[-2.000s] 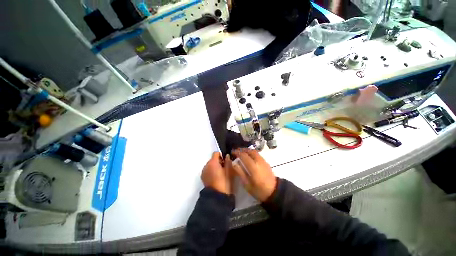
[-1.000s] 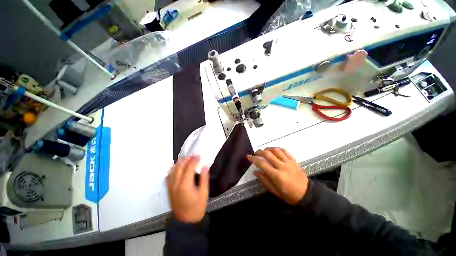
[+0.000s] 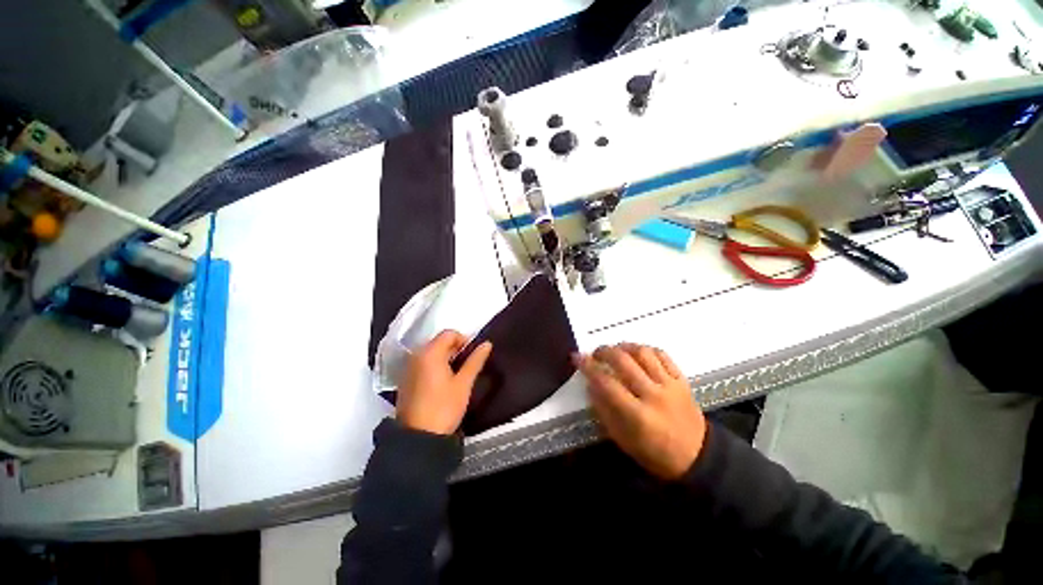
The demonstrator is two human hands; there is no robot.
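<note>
A dark fabric panel (image 3: 520,354) lies in front of the needle area (image 3: 555,251) of the white machine head, its upper tip at the presser foot. The panel's long strip (image 3: 414,217) runs up the table on the left. A white piece (image 3: 421,320) lies curved between the strip and the folded dark part. My left hand (image 3: 440,383) pinches the panel's left edge between thumb and fingers. My right hand (image 3: 643,406) is at the panel's right edge, its fingertips touching the cloth. Both hands are bare.
Right of the needle lie a light blue piece (image 3: 666,234), scissors with yellow and red loops (image 3: 769,265), a slim black cutter (image 3: 864,254) and a black marker pen (image 3: 904,215). Thread cones (image 3: 109,311) are at the left. A pink pad (image 3: 856,149) is on the machine.
Since one second ago, my left hand has gone from spread over the cloth to pinching its edge. Earlier, both hands were close together below the needle; the panel now lies spread between them.
</note>
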